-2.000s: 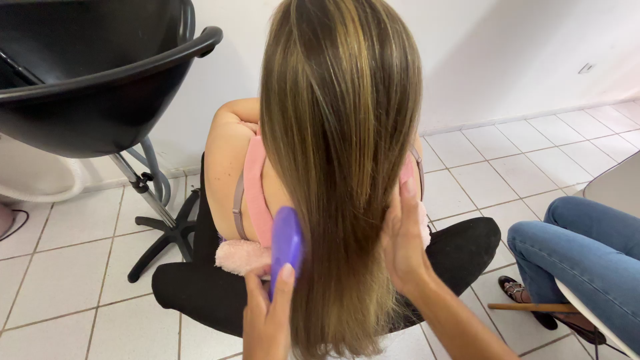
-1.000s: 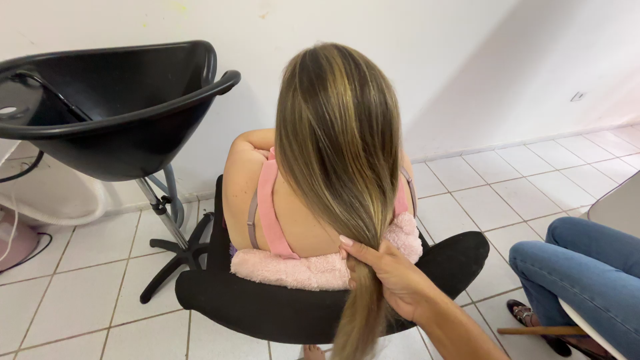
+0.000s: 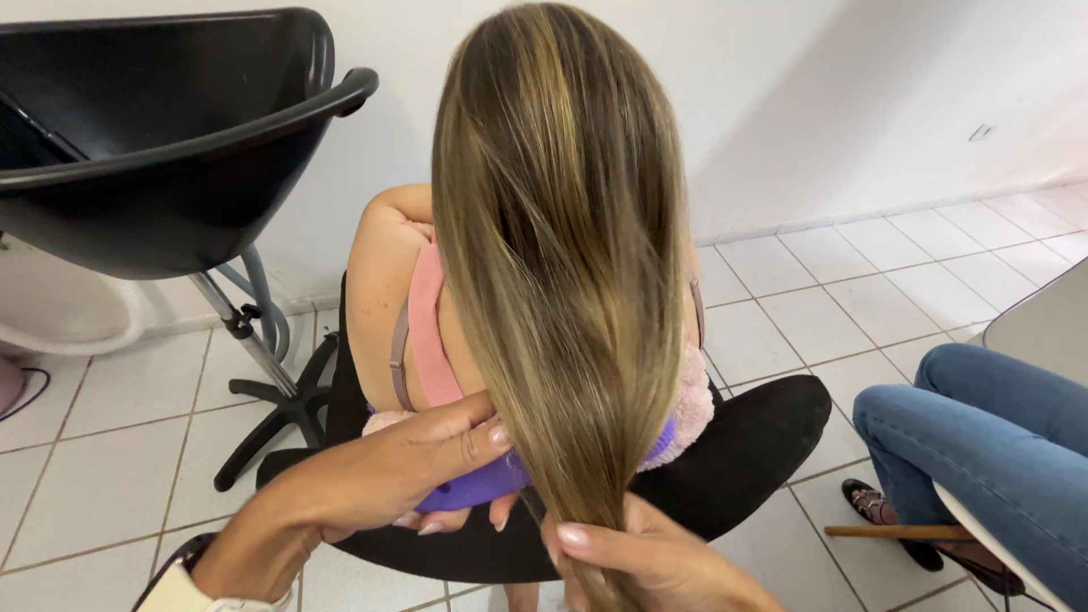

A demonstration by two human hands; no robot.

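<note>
Long, straight, highlighted hair [image 3: 561, 280] hangs down the back of a seated person. A purple hairbrush [image 3: 476, 486] lies behind the lower lengths, its far end showing at their right edge. My left hand [image 3: 425, 463] is wrapped around the brush, thumb against the hair's left side. Lower down, my right hand [image 3: 637, 552] grips the gathered hair near the bottom of the view. A pink fluffy towel [image 3: 690, 412] lies behind the person's back, partly covered by the hair.
The person sits on a black chair [image 3: 765, 455]. At left stands a black shampoo basin [image 3: 170, 161] on a wheelless-looking star-footed stand [image 3: 280, 408]. Another person's jeans-clad legs [image 3: 977, 442] are at right, beside a wooden rod [image 3: 897, 532]. A white wall rises behind.
My left hand, out of view one second ago, is now at the hair with the brush. The hair is spread wider over the back. The view has moved closer.
</note>
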